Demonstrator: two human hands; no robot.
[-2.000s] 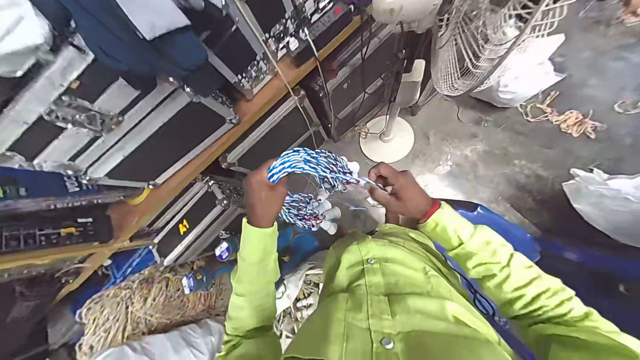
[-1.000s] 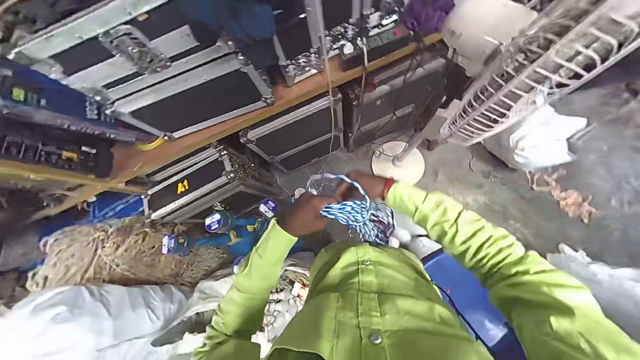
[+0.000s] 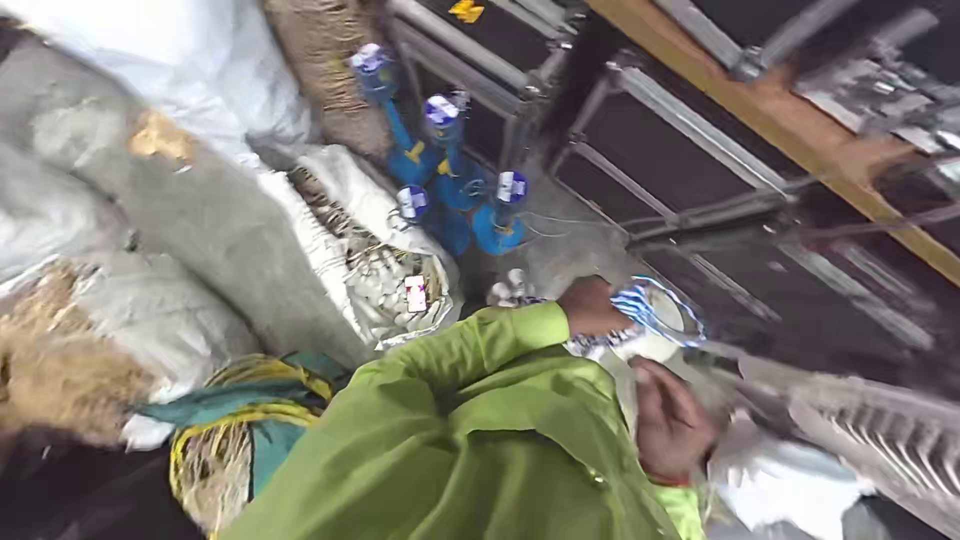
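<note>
My left hand (image 3: 595, 306) is closed around a bundle of blue-and-white cord (image 3: 636, 304), with a loop of it arching out to the right. Below it, my right hand (image 3: 671, 420) is apart from the cord, fingers loosely spread, with nothing visible in it. More patterned cord (image 3: 596, 343) hangs under my left hand. White-tipped ends (image 3: 512, 287) show to the left of my left wrist. The picture is blurred.
Several blue objects with round labelled tops (image 3: 499, 225) stand beyond my left arm. An open white sack (image 3: 360, 202) holds white-ended cords. Black flight cases (image 3: 675, 150) line the upper right, below a wooden shelf edge (image 3: 750, 112). A fan grille (image 3: 885, 427) is at right.
The view has swung strongly toward the sacks on the left. My right hand has come away from the cord, which both hands were on earlier; my left hand still holds it.
</note>
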